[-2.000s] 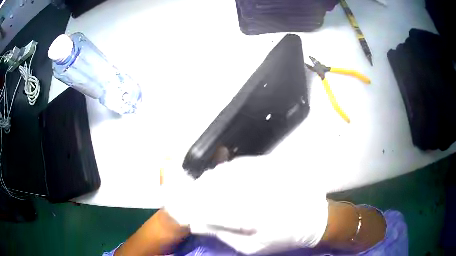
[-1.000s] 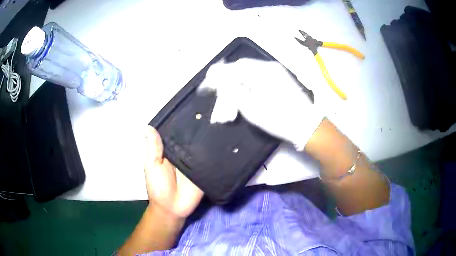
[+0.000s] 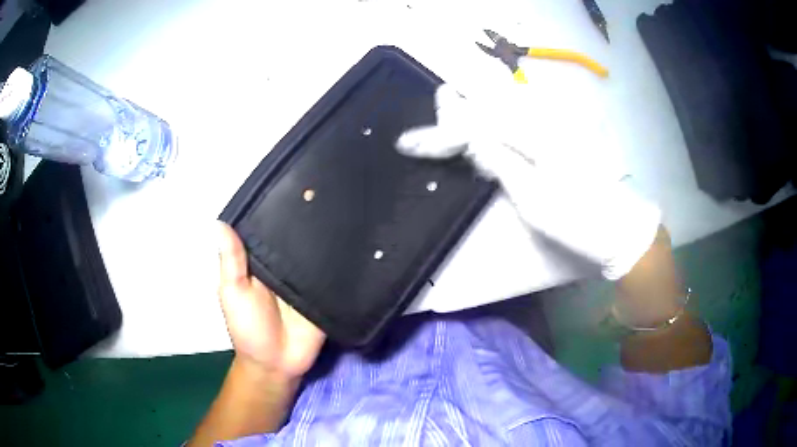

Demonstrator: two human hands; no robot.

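The black tablet case (image 3: 341, 218), inner side up, is tilted above the white table in front of me, showing four small round holes. My bare left hand (image 3: 266, 319) holds its lower left edge, with the thumb on the rim. My right hand (image 3: 542, 175), in a white glove, is at the case's upper right edge, partly over its inner face. A white wiping cloth (image 3: 433, 141) seems bunched in its fingers; cloth and glove blend and are blurred.
A clear bottle with a white cap (image 3: 92, 122) is at left, beside a black case (image 3: 65, 262). Yellow-handled nippers (image 3: 516, 57) lie beyond my right hand, partly covered by it. A dark-tipped stick (image 3: 597, 19) and stacked black cases (image 3: 712, 105) are at right.
The case was turned from its outer side to its inner side. My right hand has since moved from its middle to its upper right edge. The view has shifted, moving the table items in frame.
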